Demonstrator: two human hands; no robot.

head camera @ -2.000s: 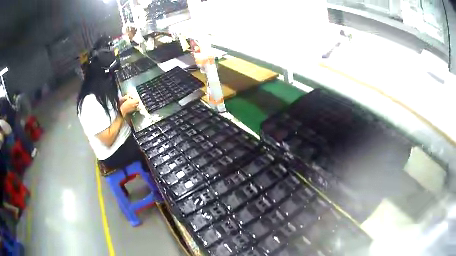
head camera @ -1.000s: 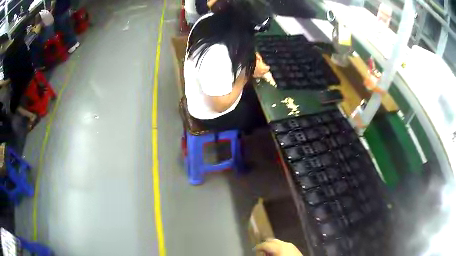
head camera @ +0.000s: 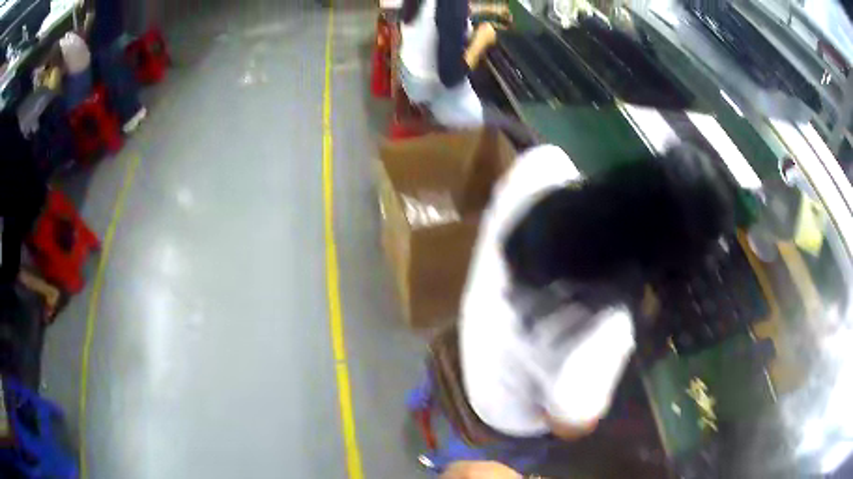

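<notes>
A hand, by its angle my right hand [head camera: 479,470], is cut off at the bottom edge. Its fingers point left, and a small bright tip shows just beyond them; I cannot tell whether the hand holds it. My left hand is not in view. A black blister tray [head camera: 706,304] with pockets lies on the green bench mat [head camera: 655,374], partly hidden by a seated person. Small cream-white pieces [head camera: 700,404] lie loose on the mat in front of the tray.
A seated person [head camera: 533,374] in a white top leans over the bench. An open cardboard box [head camera: 435,267] stands on the floor behind, with pale plastic inside. Another person [head camera: 440,61] sits farther up. Red stools [head camera: 61,239] and yellow lines [head camera: 329,234] are at left.
The view has swung left and moved up the aisle. The near black tray has left the picture, the seated person is closer, and the cardboard box has appeared. The hand remains at the bottom edge.
</notes>
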